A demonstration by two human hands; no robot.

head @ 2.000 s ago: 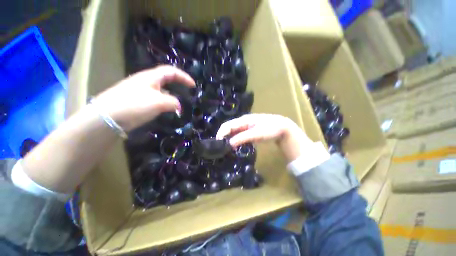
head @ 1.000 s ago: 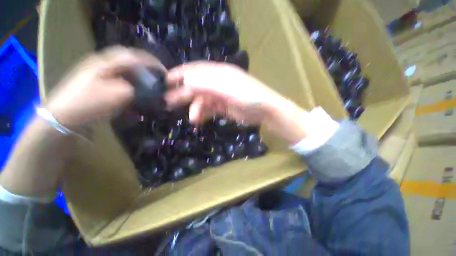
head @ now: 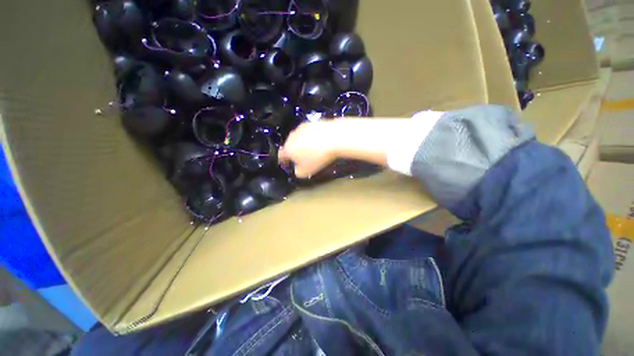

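Note:
Many glossy black rounded shells [head: 224, 85] lie piled in the open brown carton [head: 424, 62] in front of me. Thin pink and purple wires loop over them. My right hand [head: 311, 149] reaches in from the right over the near part of the pile, low by the carton's front wall. Its fingers are curled down among the shells and are blurred, so I cannot tell whether they grip one. My left hand is not in view.
A blue tote [head: 26, 229] shows at the left edge, beyond the carton's left wall. A second open carton [head: 566, 49] with black shells [head: 520, 42] stands at right. Taped cartons [head: 617, 188] are stacked at far right.
My left hand, which held a dark shell beside my right hand, has left the picture. My right hand has moved away from it onto the pile. The view has shifted closer over the carton.

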